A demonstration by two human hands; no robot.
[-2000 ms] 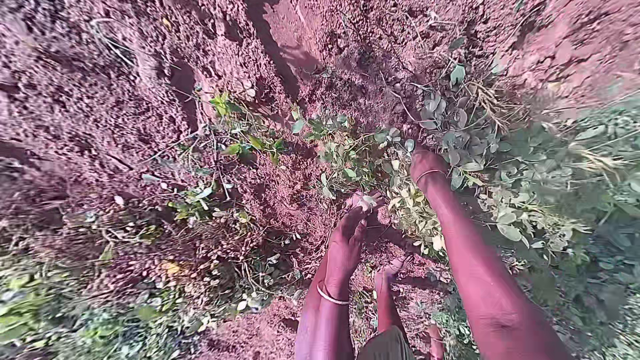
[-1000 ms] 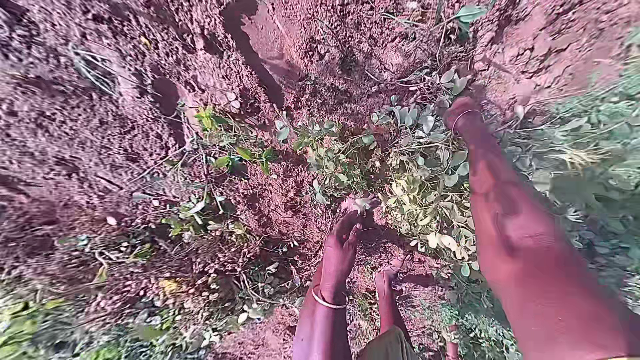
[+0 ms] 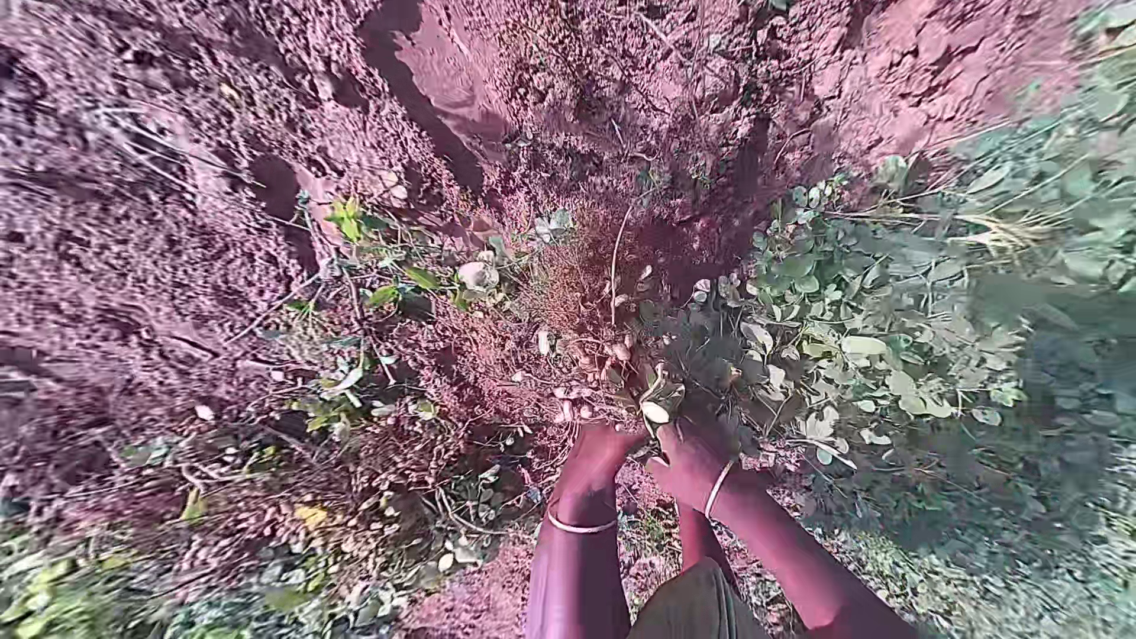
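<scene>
My left hand (image 3: 603, 448), with a bangle at the wrist, is at the lower middle, closed at the root end of an uprooted leafy plant, which looks like peanut. Brown roots (image 3: 581, 275) and pale pods (image 3: 619, 351) spread just above it. Close beside it on the right, my right hand (image 3: 697, 453), also with a bangle, grips the plant's stems. The green leaves (image 3: 825, 328) fan out to the right of that hand. The fingers of both hands are partly hidden by the plant.
Reddish, cloddy soil (image 3: 461, 80) fills the upper part of the view. Pulled plants with pods (image 3: 373, 479) lie in a heap at the lower left. Green foliage (image 3: 1074, 195) stands along the right side. My leg and green-brown clothing (image 3: 701, 608) show at the bottom.
My right hand was stretched out to the upper right; it has come back beside my left hand. The uprooted plant's roots and pods now show above both hands.
</scene>
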